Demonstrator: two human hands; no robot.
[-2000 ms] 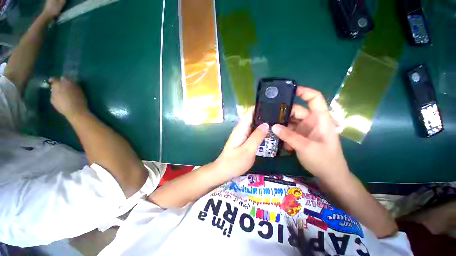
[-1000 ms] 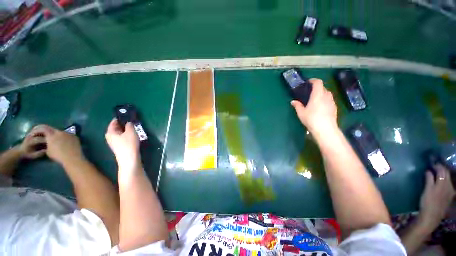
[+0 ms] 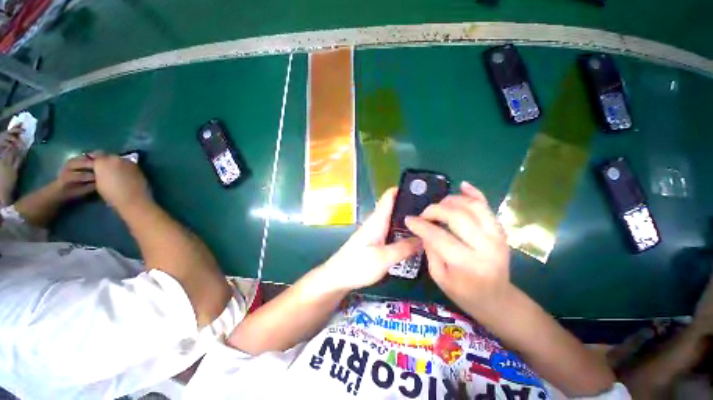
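Note:
A black phone unit (image 3: 404, 205) is held upright over the bench in front of my chest, its pale round disc (image 3: 418, 187) at the far end and a silvery printed area at the near end. My left hand (image 3: 374, 248) grips it from the left, thumb across its lower half. My right hand (image 3: 467, 241) is over its right side, thumb and fingertips together at the middle of the open back. Whether the right fingertips pinch a small piece is hidden.
An orange strip (image 3: 331, 148) and yellow-green strips (image 3: 548, 183) lie on the green bench. Several phones lie right, one (image 3: 220, 153) lies left past the white line (image 3: 277, 164). A pale rail (image 3: 438, 33) crosses the far side. Neighbours' hands (image 3: 116, 176) work at left; an arm shows at right.
My left hand has left the phone at the left and my right has come back from the far right. Both are now at a phone in front of me. An extra phone lies at the upper right.

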